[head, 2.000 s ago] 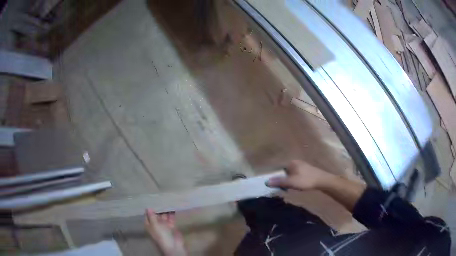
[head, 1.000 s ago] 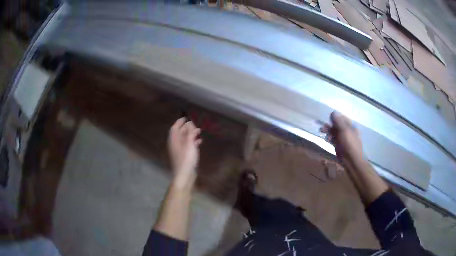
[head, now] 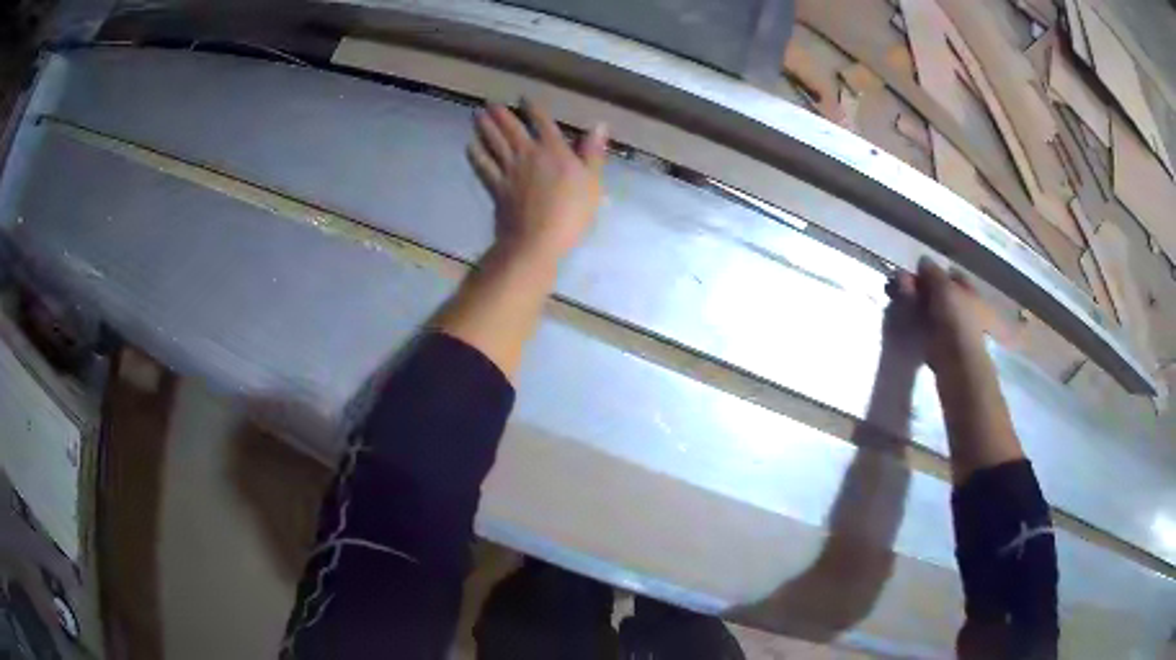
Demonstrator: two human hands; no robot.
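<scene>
A long narrow beige board strip (head: 413,67) lies along the far side of the silver table (head: 696,245), beside the raised guide bar. My left hand (head: 539,181) is over the table's far edge, fingers spread, fingertips at the strip's near edge; it grips nothing visible. My right hand (head: 939,303) is farther right at the same edge, fingers bent; whether it grips the strip is hidden. A second grey-beige strip (head: 645,503) lies flat along the table's near side, untouched.
The pale guide bar (head: 877,161) runs beyond the far strip. A dark grey surface (head: 696,29) is behind it. Scrap offcuts (head: 993,116) cover the floor at the upper right. A sawdust-filled slot (head: 722,374) runs along the table. A pale panel (head: 45,451) is at the lower left.
The view has turned from the floor to the table. The strip held in both hands two seconds ago is no longer held that way. Both hands have reached across to the table's far edge.
</scene>
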